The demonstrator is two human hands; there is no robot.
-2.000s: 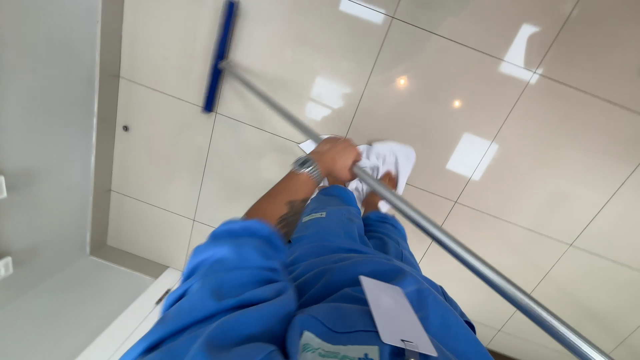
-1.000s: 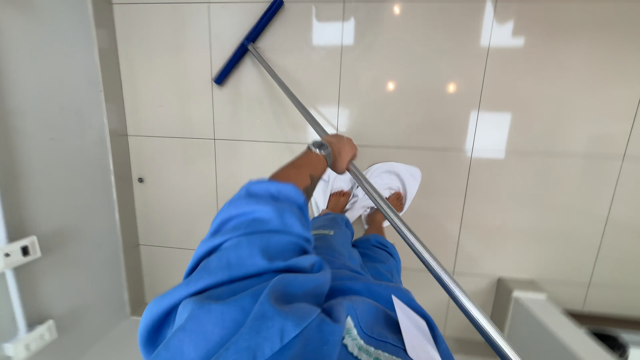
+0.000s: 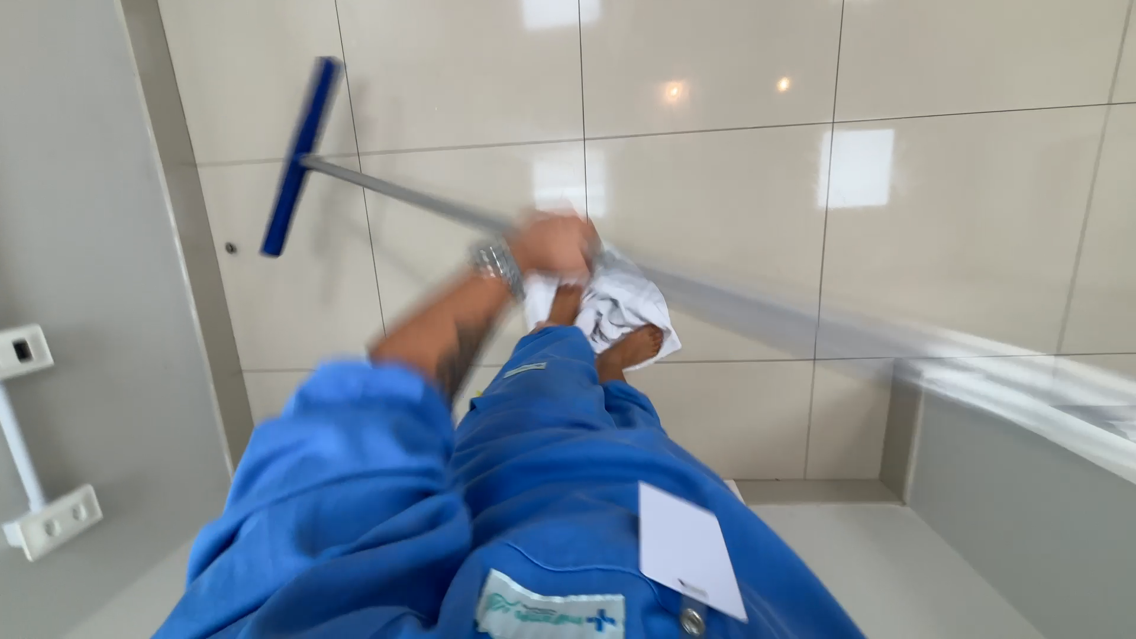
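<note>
My left hand (image 3: 555,244), with a metal watch at the wrist, is closed around the metal pole (image 3: 417,197) of a blue floor squeegee (image 3: 302,158). The squeegee head is at the upper left, over the tiled floor and tilted from upper right to lower left. To the right of my hand the pole is blurred by motion. My right hand is out of view. A crumpled white cloth (image 3: 626,297) lies below my left hand, on the floor, under and around my bare feet (image 3: 637,346).
A grey wall (image 3: 80,222) with white electrical outlets (image 3: 58,522) stands on the left. Glossy beige floor tiles (image 3: 710,186) spread ahead. At the lower right, another grey wall (image 3: 1021,453) with a baseboard forms a corner. A white card (image 3: 688,550) hangs at my blue uniform.
The squeegee head has swung down and left, and its pole lies flatter across the view than a second ago. My left hand stays on the pole. The view has shifted and turned.
</note>
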